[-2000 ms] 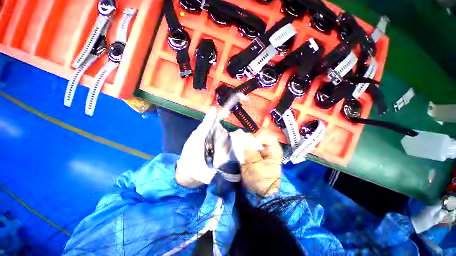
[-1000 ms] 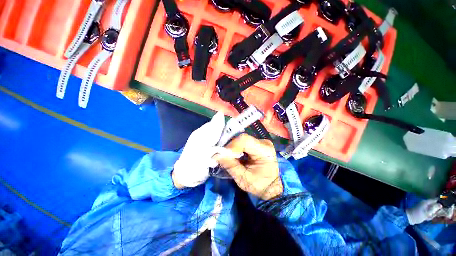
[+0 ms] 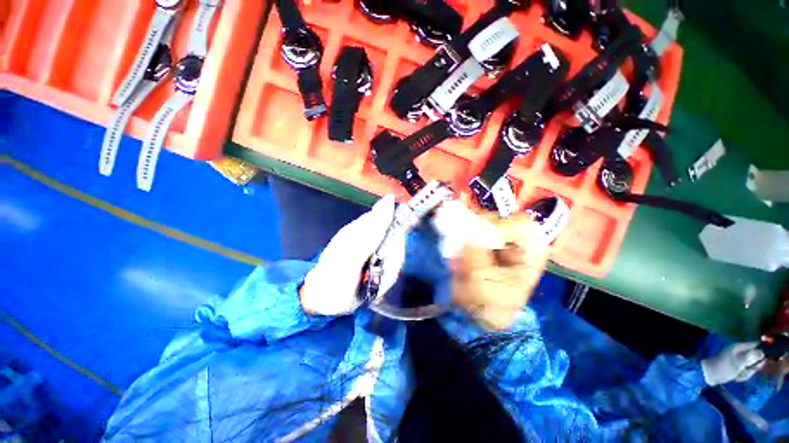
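Note:
My left hand, in a white glove, holds a watch over my lap. The watch head shows edge-on at its fingers. One end of the pale grey strap points up past the fingertips, with a row of holes. The other end curves below, towards my right hand. My right hand is blurred, mostly bare with white at the fingertips, in front of the full watch tray's lower edge. Whether it holds anything cannot be told. The full watch tray holds many black-strapped watches and some pale straps.
A second orange-red tray at the left holds grey-strapped watches hanging over its edge. On the green bench at the right lie a white bottle-shaped item and a small pale strip. Another person's gloved hand is at the lower right.
My right hand has moved right, away from my left hand. The watch head and the lower strap's curve now show more clearly. My left hand has stayed nearly in place.

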